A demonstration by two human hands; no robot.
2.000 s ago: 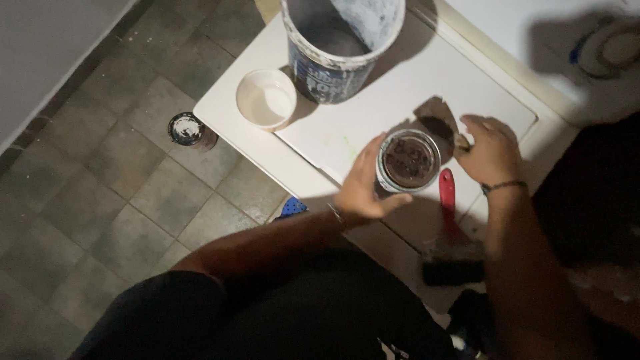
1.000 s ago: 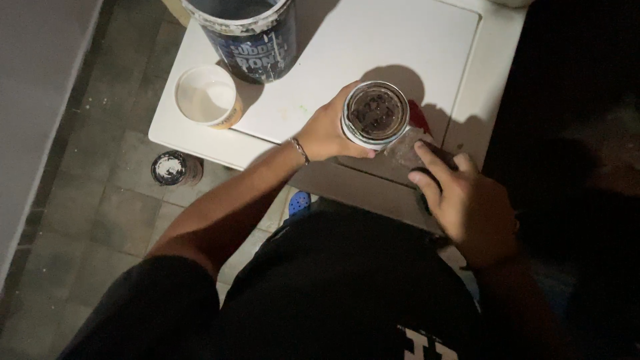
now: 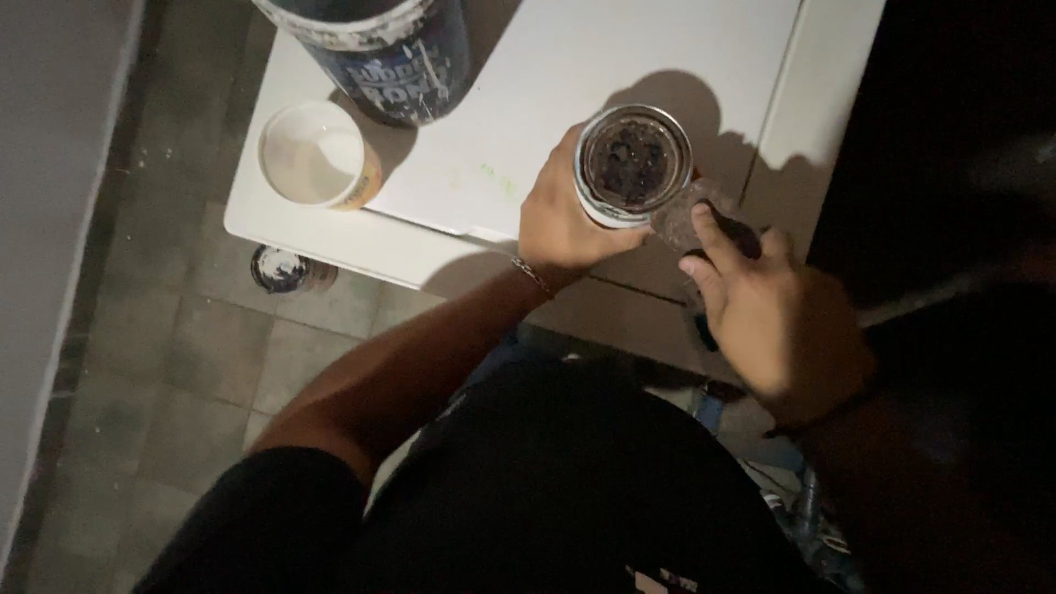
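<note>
My left hand point(image 3: 569, 206) is closed around a round can point(image 3: 634, 165) with a dark, crusted top, above the white table surface. A putty knife point(image 3: 697, 216) with a wide, stained blade is in my right hand point(image 3: 759, 305), its blade at the can's lower right rim. My right index finger lies along the blade, and the handle is mostly hidden by the hand. Whether the blade touches the can is not clear. A bit of something red shows behind the blade; the rest of it is hidden.
On the white table point(image 3: 396, 256) stand a large dark paint bucket point(image 3: 396, 74) with a smeared rim and a white plastic tub point(image 3: 313, 157). A paint-stained can point(image 3: 280, 268) is on the tiled floor beside the table. Deep shadow covers the right side.
Two seconds ago the putty knife was at the can's upper right, with a red-handled brush in sight below. The knife and my right hand are now at the can's lower right. The view has shifted.
</note>
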